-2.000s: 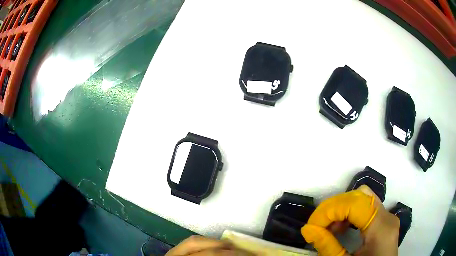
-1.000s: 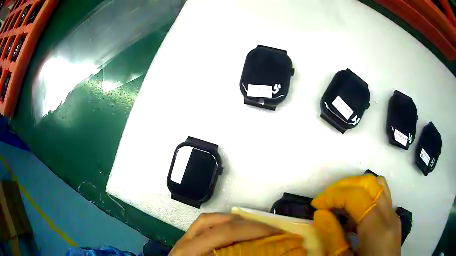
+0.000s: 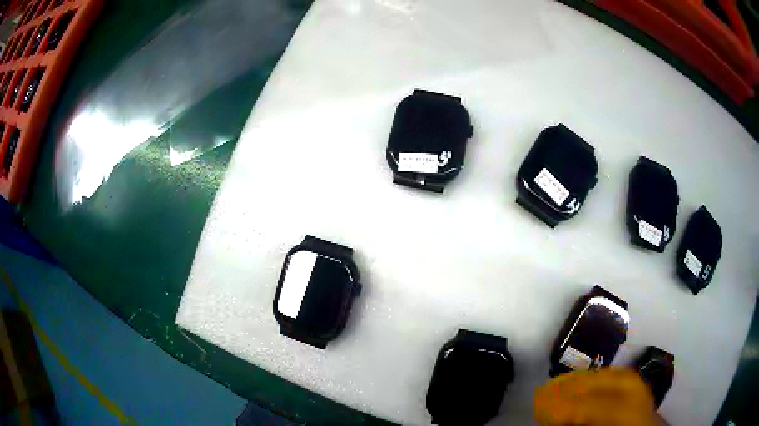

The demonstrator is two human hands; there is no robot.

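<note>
Black smartwatches lie on the white foam sheet [image 3: 399,274]. One near the bottom edge [image 3: 470,378] is dark, with no label visible. To its right, a watch [image 3: 591,333] shows a bright reflection and a white label. My right hand [image 3: 595,399] is at this watch's lower end, cut off by the bottom edge. Only blurred orange-yellow finger cots show; whether it holds anything is hidden. A further watch [image 3: 657,374] lies just right of it. A watch at left [image 3: 316,291] shows a white reflection. My left hand and the pale pad are out of view.
Several labelled watches lie farther back, including one at the centre [image 3: 429,140] and one right of it [image 3: 558,173]. Clear plastic sheet [image 3: 125,125] lies on the green bench [image 3: 179,195]. Red-orange trays stand at the left [image 3: 52,87] and the upper right [image 3: 699,42].
My left hand and the pad have left the picture. My right hand has moved down to the bottom edge, uncovering the dark watch and the labelled watch. The view has shifted slightly.
</note>
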